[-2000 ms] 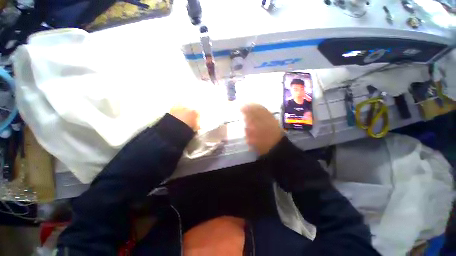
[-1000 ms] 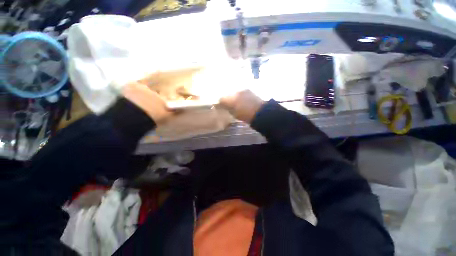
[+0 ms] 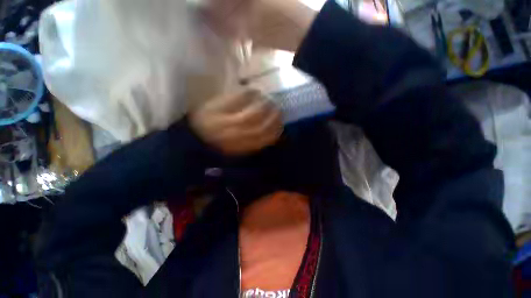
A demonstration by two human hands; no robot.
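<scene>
An off-white garment [image 3: 122, 64] hangs raised over the table at upper left, blurred by motion. My left hand [image 3: 239, 121] is closed on the garment's edge, near the table's front edge. My right hand [image 3: 256, 23] is higher, at the top edge of the picture, blurred and partly cut off, at the garment's upper right part. I cannot tell whether its fingers grip the cloth. The machine's needle and head are out of view or hidden.
A light blue fan [image 3: 17, 84] is at far left. Yellow-handled scissors [image 3: 467, 51] and a dark slim tool [image 3: 438, 32] lie at upper right. White cloth [image 3: 147, 241] lies at lower left, and a pale pile [image 3: 512, 145] at right. The phone [image 3: 374, 10] is partly hidden.
The view has tilted down, so the machine head has left the picture. The garment is lifted off the table. My right hand has moved up, and my left hand has moved right, nearer my body.
</scene>
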